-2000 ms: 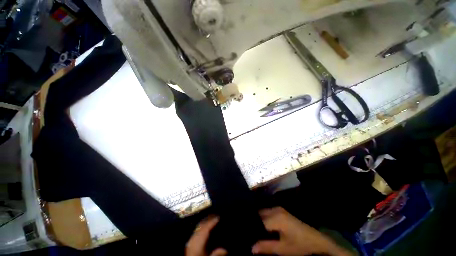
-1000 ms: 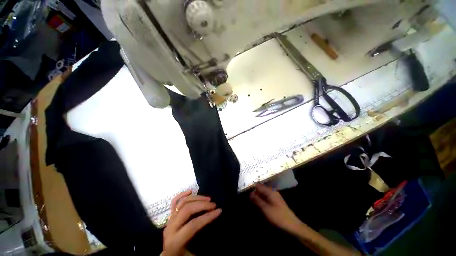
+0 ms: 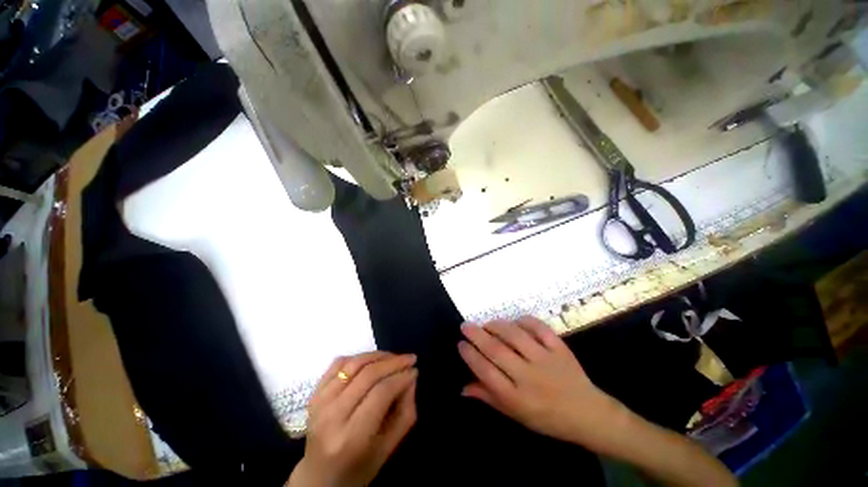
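Note:
A matt black cloth band [image 3: 395, 266] runs from under the needle area of the off-white sewing machine [image 3: 286, 95] to the table's front edge. More of the black cloth loops over the left of the white table. My left hand [image 3: 357, 414], with a ring, pinches the band's left edge near the table's front edge. My right hand [image 3: 533, 380] lies at the band's right edge, fingertips on the cloth. The cloth between and below my hands merges with dark material, so its end cannot be told.
Thread snips [image 3: 541, 213] and black-handled shears [image 3: 633, 204] lie right of the needle. An orange-brown stick [image 3: 635, 104] and a black-handled tool [image 3: 804, 164] lie further right. A brown board [image 3: 105, 380] is at left. A blue bin [image 3: 776, 418] and white ribbon [image 3: 693, 321] are below the table.
My right hand has moved up and forward from below the table edge onto the band's right edge. My left hand stays at the left edge. The left cloth loop has shifted away from my hands.

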